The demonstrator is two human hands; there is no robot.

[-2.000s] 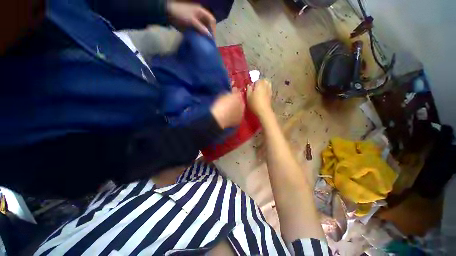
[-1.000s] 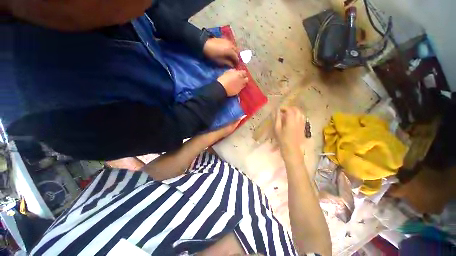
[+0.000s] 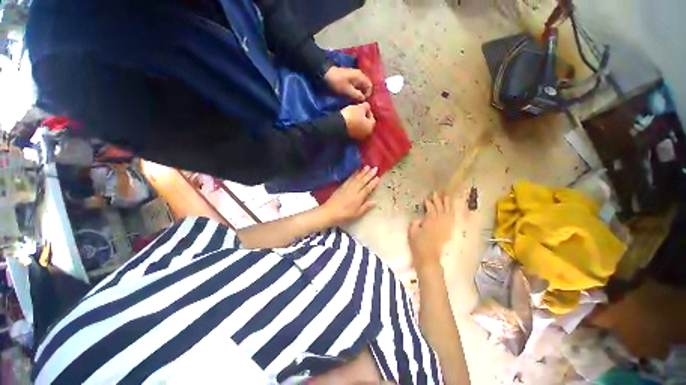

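Observation:
A red garment piece (image 3: 389,135) lies on the table. A blue garment piece (image 3: 305,101) lies on and beside it. My left hand (image 3: 352,198) rests with spread fingers at the near edge of both pieces. My right hand (image 3: 431,231) lies palm down on the table, fingers slightly bent, near the lower end of a thin yellowish ruler (image 3: 466,167). Whether the fingertips touch the ruler is unclear. A small dark tool (image 3: 472,198) lies right of that hand. A white chip, perhaps chalk (image 3: 394,83), lies beside the red piece.
A second person in dark sleeves holds the garment with both hands (image 3: 359,119) at the left. A black iron (image 3: 523,79) stands at the back right. A yellow cloth (image 3: 560,239) and scraps (image 3: 505,301) lie at the right. A dark tray (image 3: 632,143) is by the wall.
My right hand has left the red piece and moved right and down to the bare table. My left hand has come into view at the garment's near edge. The second person's hands are now together on it.

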